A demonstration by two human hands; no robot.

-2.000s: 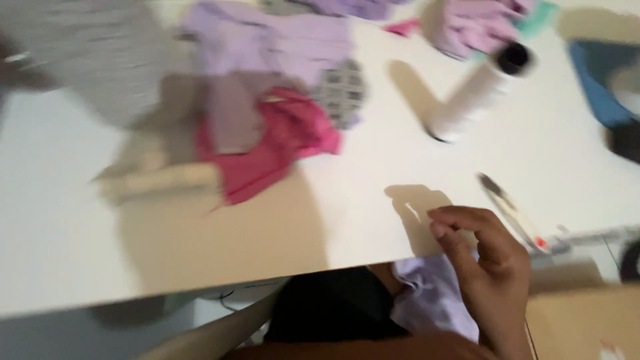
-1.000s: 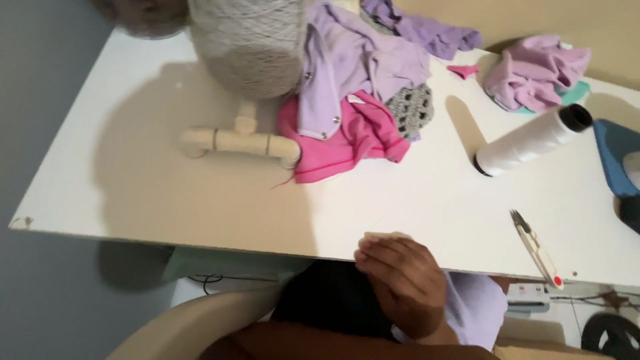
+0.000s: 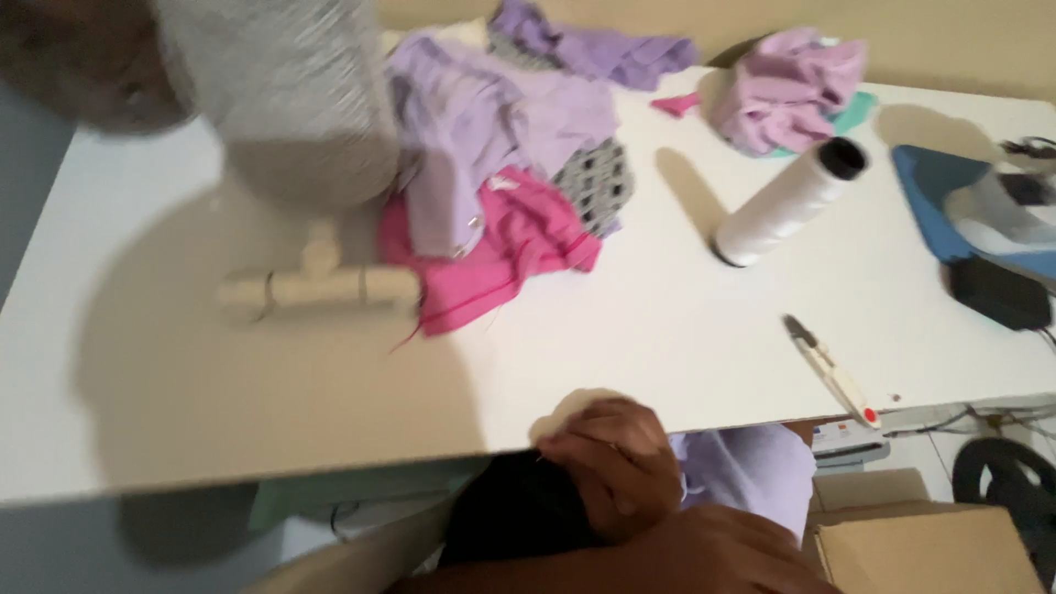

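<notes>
Loosely curled, my right hand (image 3: 619, 462) is at the table's front edge, with nothing plainly seen in it. My left hand (image 3: 718, 549) lies low in the view, against or over the right wrist; its fingers are partly hidden. Thread snips (image 3: 833, 375) with pale handles rest to the right, by the edge. Beyond them a white thread cone (image 3: 784, 206) lies or leans, its black end toward the back. Left of it is a heap of a pink cloth (image 3: 495, 264), a lilac garment with snaps (image 3: 511, 107) and a grey patterned cloth (image 3: 596, 186).
A large grey yarn cone (image 3: 297, 99) rises above a cream pipe-like stand (image 3: 330, 287) at left. Purple cloth (image 3: 610, 54) and a pink bundle (image 3: 792, 91) are at the back. A blue item (image 3: 936, 198) lies right. A cardboard box (image 3: 932, 549) sits below the table.
My right hand was raised at the table edge with fingers apart two seconds ago; it is now lower and curled. My left hand has come into view beside it. The view has shifted.
</notes>
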